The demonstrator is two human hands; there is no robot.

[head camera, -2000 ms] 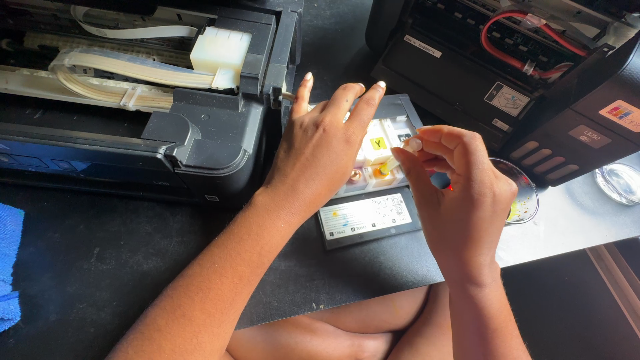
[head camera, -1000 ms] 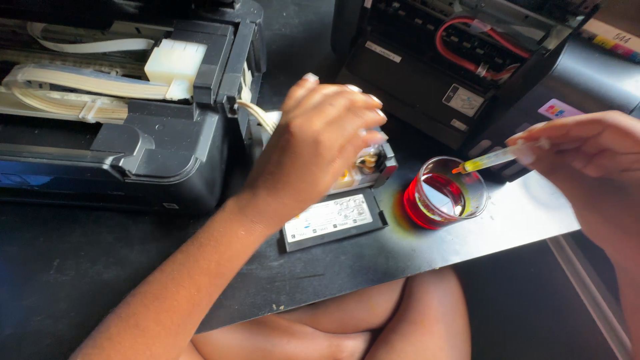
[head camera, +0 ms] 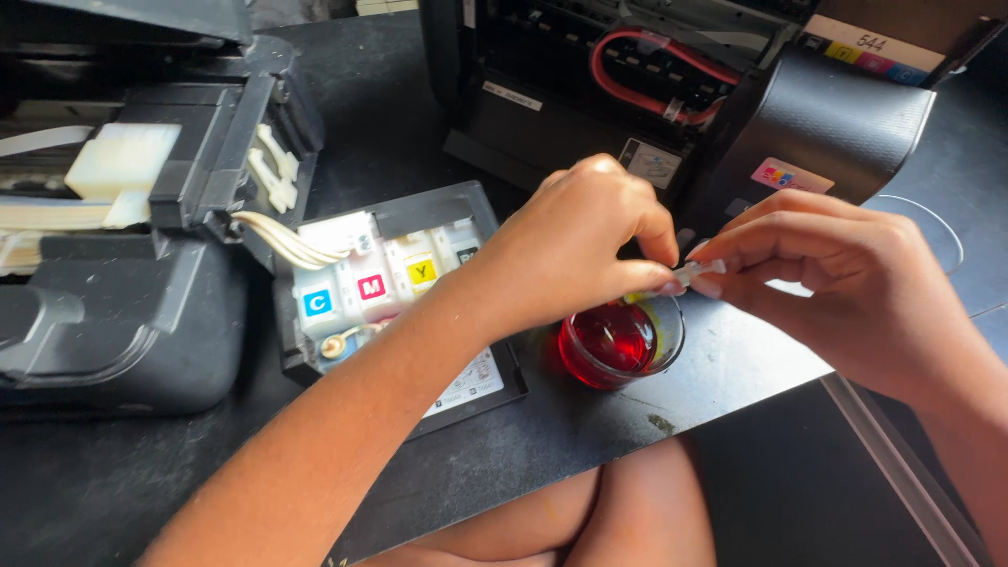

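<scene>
Above a clear glass cup of red liquid [head camera: 610, 342], my left hand [head camera: 587, 236] and my right hand [head camera: 819, 268] meet. Between their fingertips is a small clear plastic syringe [head camera: 699, 270]; my right fingers grip its pale end, and my left thumb and fingertips close on its yellowish end over the cup's back rim. Left of the cup lies an ink tank unit [head camera: 370, 287] with C, M and Y labels, partly hidden by my left forearm. White ink tubes [head camera: 287, 240] run from it to the opened printer [head camera: 142, 315] at left.
A second opened printer [head camera: 535, 126] with a red tube [head camera: 602, 67] stands at the back, its side tank housing [head camera: 835, 118] behind my right hand. The black table's front edge [head camera: 504, 504] runs above the person's legs. Dark spots mark the tabletop right of the cup.
My left hand has left the ink tank unit and moved right to the cup. My right hand has brought the syringe to meet it. The view has shifted.
</scene>
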